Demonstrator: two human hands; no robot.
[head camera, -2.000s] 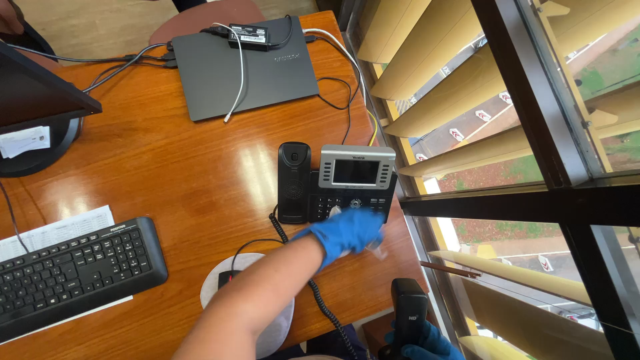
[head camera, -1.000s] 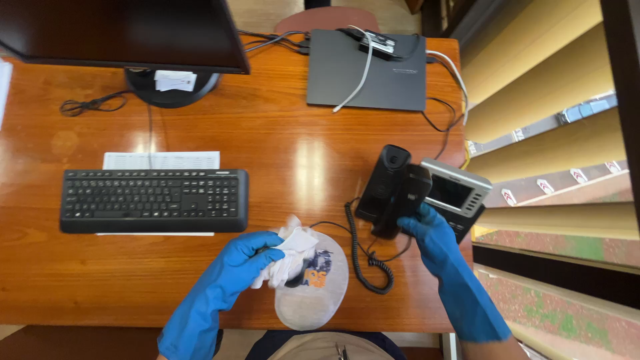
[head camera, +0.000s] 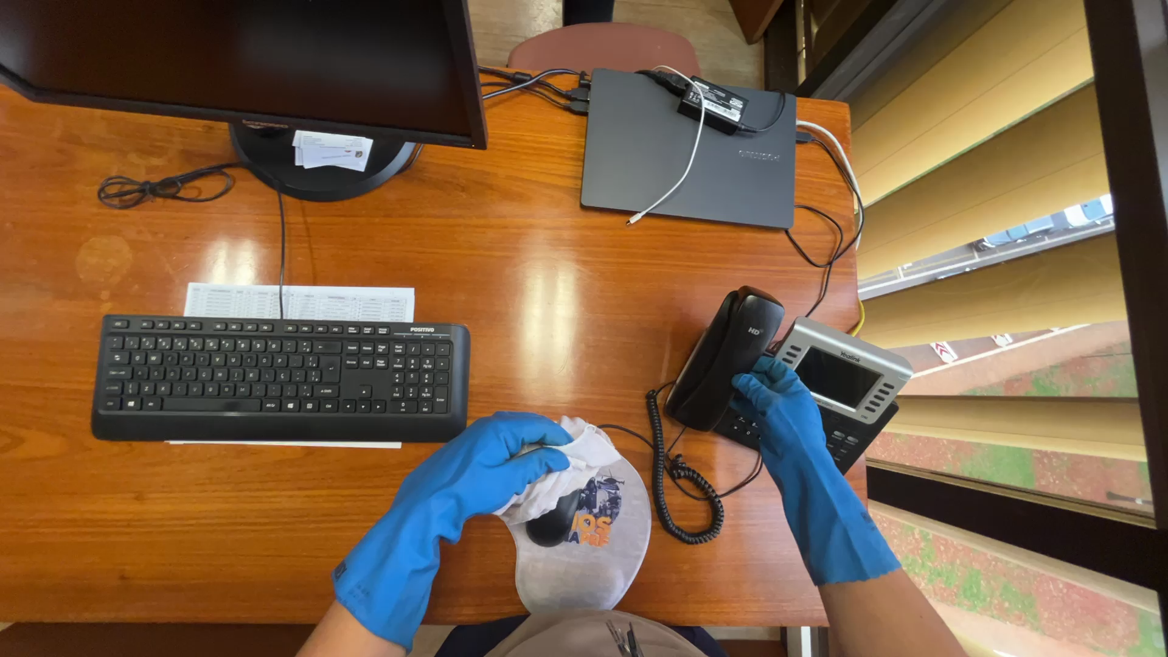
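Note:
Both my hands wear blue rubber gloves. My left hand (head camera: 484, 465) grips a crumpled white cloth (head camera: 579, 461) above a grey mouse pad (head camera: 584, 575), partly covering a black computer mouse (head camera: 553, 523). The black handset (head camera: 730, 356) lies on the left side of a desk phone (head camera: 839, 374). My right hand (head camera: 776, 401) is at the handset's right edge, fingers bent and touching it; whether they grip it is hidden. A coiled black cord (head camera: 671, 511) runs from the phone and loops beside the mouse pad.
A black keyboard (head camera: 283, 379) lies on printed paper (head camera: 301, 301) at the left. Behind stand a monitor (head camera: 255, 64) and a closed laptop (head camera: 684, 173) with a power adapter (head camera: 716, 105) on top. Window blinds (head camera: 995, 292) flank the desk (head camera: 438, 246) on the right.
The handset, held off the phone in my right hand two seconds ago, now lies on the phone's left side. My left hand has come from the phone to above the mouse pad. The view has turned.

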